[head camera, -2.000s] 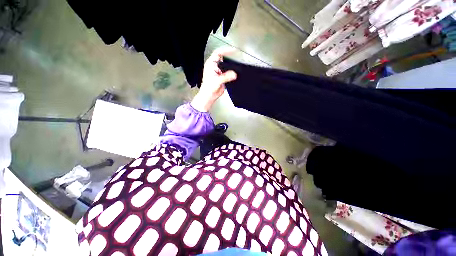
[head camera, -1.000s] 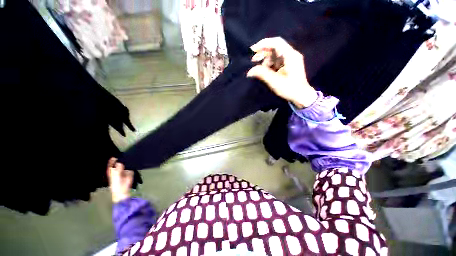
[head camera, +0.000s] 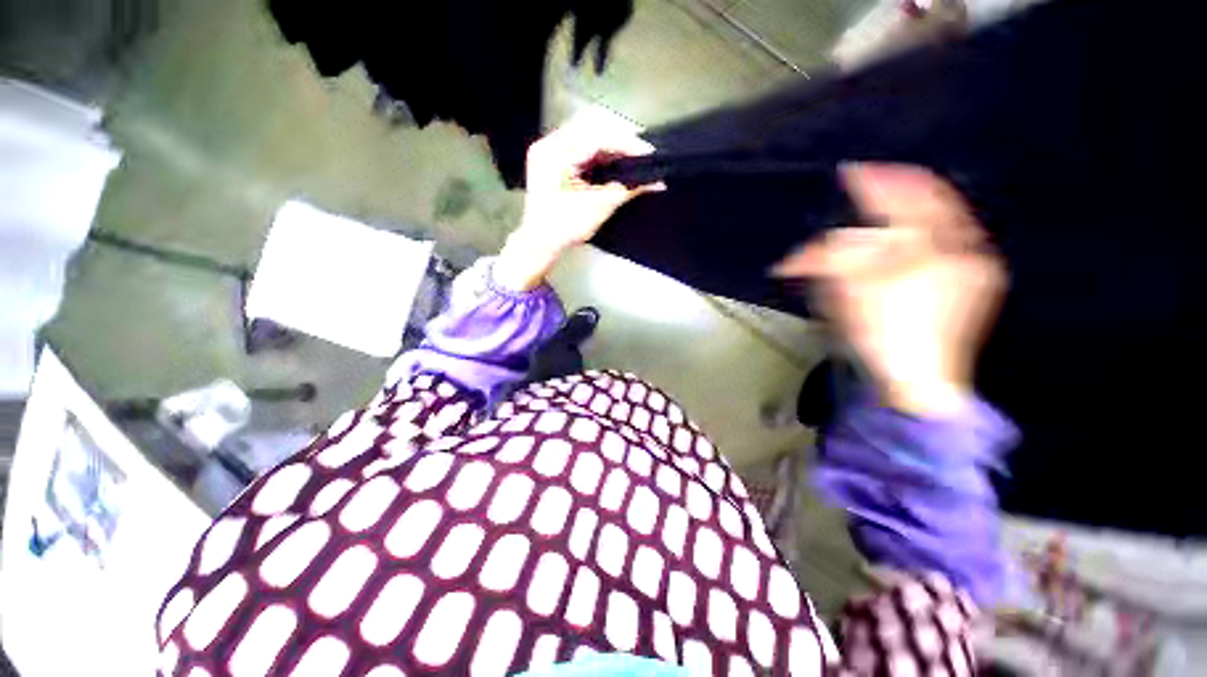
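Note:
A black garment leg (head camera: 741, 199) stretches from the right side to the centre. My left hand (head camera: 563, 199) pinches its lower end between thumb and fingers. My right hand (head camera: 913, 271) is in front of the same leg, blurred, with thumb and fingers apart; whether it holds small snips cannot be told. The rest of the black garments (head camera: 1099, 331) fills the right side as a dark mass without detail. Another black hanging mass (head camera: 437, 60) is at the top, left of centre, just beyond my left hand.
A white board or seat (head camera: 338, 278) stands left on the greenish floor. A white table (head camera: 119, 542) with a blue-grey print is at lower left. White cloth (head camera: 46, 199) hangs at the left edge. Floral fabric (head camera: 880, 29) shows at top right. A thin rail (head camera: 755, 33) runs at the top.
The view has swung right and back towards the left. My left hand still holds the leg end. My right hand remains over the leg, now blurred and nearer my left hand.

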